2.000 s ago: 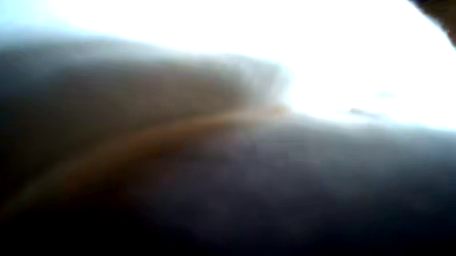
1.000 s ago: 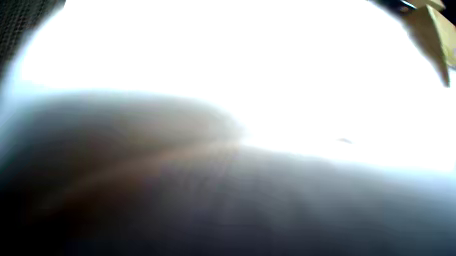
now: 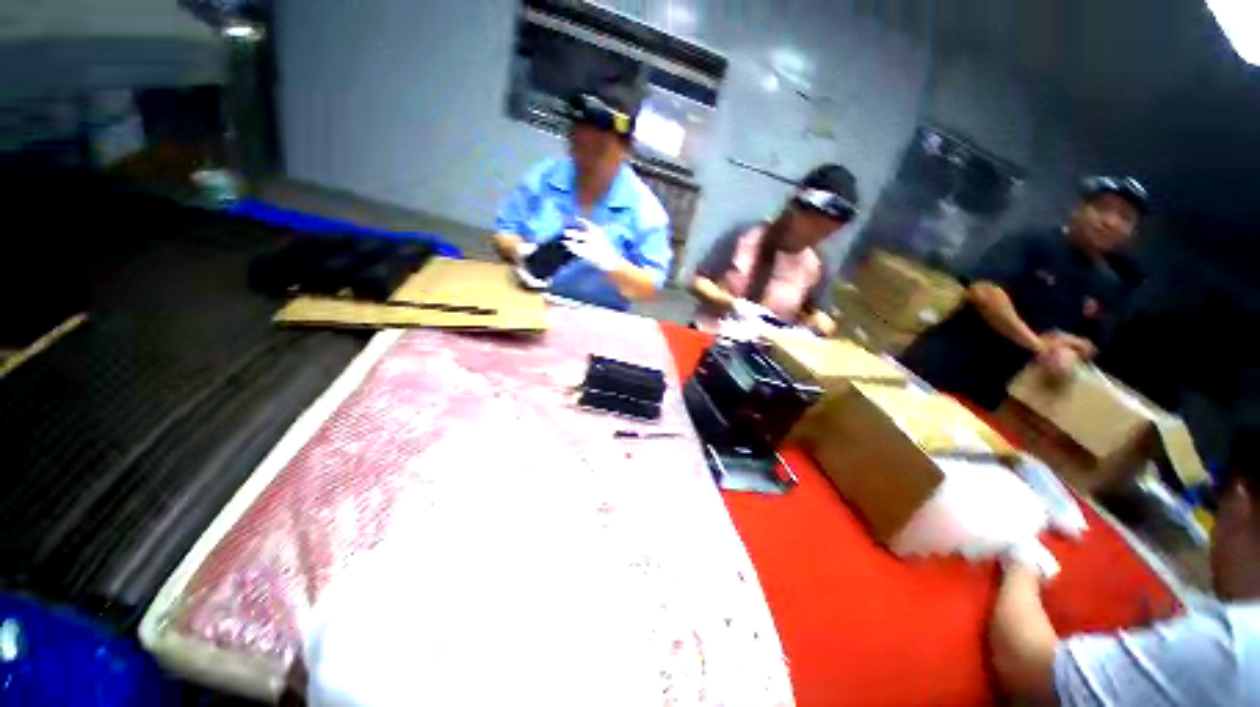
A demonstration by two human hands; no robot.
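Neither of my hands shows as mine. What lies nearest in front of me is the bubble wrap mat (image 3: pixel 511 553), pinkish at the left and glared white in the middle. A small pair of black housings (image 3: pixel 623 387) lies on its far part, with a thin dark pen or marker (image 3: pixel 650 435) just nearer. At the mat's far left corner, a tan cardboard sheet (image 3: pixel 477 293) overlaps the belt edge, with black housings (image 3: pixel 339 265) on its left part.
Mesh conveyor (image 3: pixel 180 401) lies left, blue film (image 3: pixel 62 656) near it. Red cloth (image 3: pixel 815 594) bears stacked black parts (image 3: pixel 753 394) and an open carton (image 3: pixel 884 456) with whitish bags (image 3: pixel 974 508). Several people stand around; a gloved hand (image 3: pixel 1029 557) touches the bags. A shipping carton (image 3: pixel 1092 414) stands right.
The earlier frames are blurred, dark and glared close-ups. Now the view has lifted and shows the tables, conveyor and people. No hand action can be made out.
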